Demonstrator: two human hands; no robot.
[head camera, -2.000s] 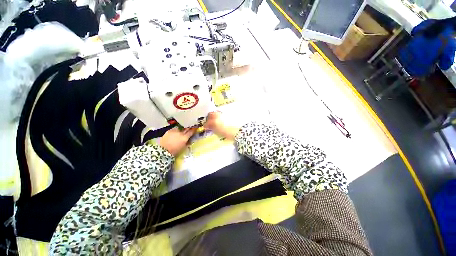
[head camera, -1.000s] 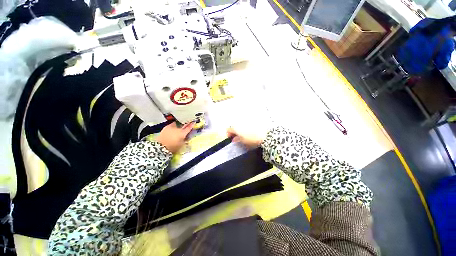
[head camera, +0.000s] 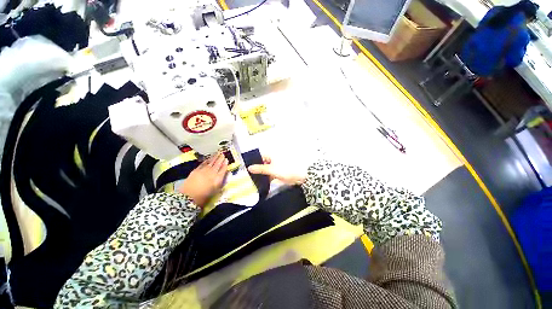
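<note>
The white sewing machine head (head camera: 190, 114) with a round red emblem stands in front of me. My left hand (head camera: 207, 179) lies flat with fingers extended just left of the needle area (head camera: 231, 158). My right hand (head camera: 275, 171) is to the right of the needle, its fingertips on the end of a black fabric strip (head camera: 258, 181) that curves on the machine bed. Whether it pinches the strip or only presses it is hard to tell. More black strips (head camera: 266, 226) lie in front of the machine. Sewn black strips (head camera: 72, 181) are heaped at the left.
A yellow block (head camera: 255, 119) sits right of the needle. Slim red and dark snips (head camera: 392, 139) lie on the table at the right. A screen (head camera: 376, 17) stands behind. A clear plastic bag (head camera: 36, 63) is at the upper left. A person in blue (head camera: 497, 41) sits at the upper right.
My right hand has moved a strip end up beside the needle, and the strip now curves. My left hand has flattened with its fingers spread forward. The whole view has shifted slightly.
</note>
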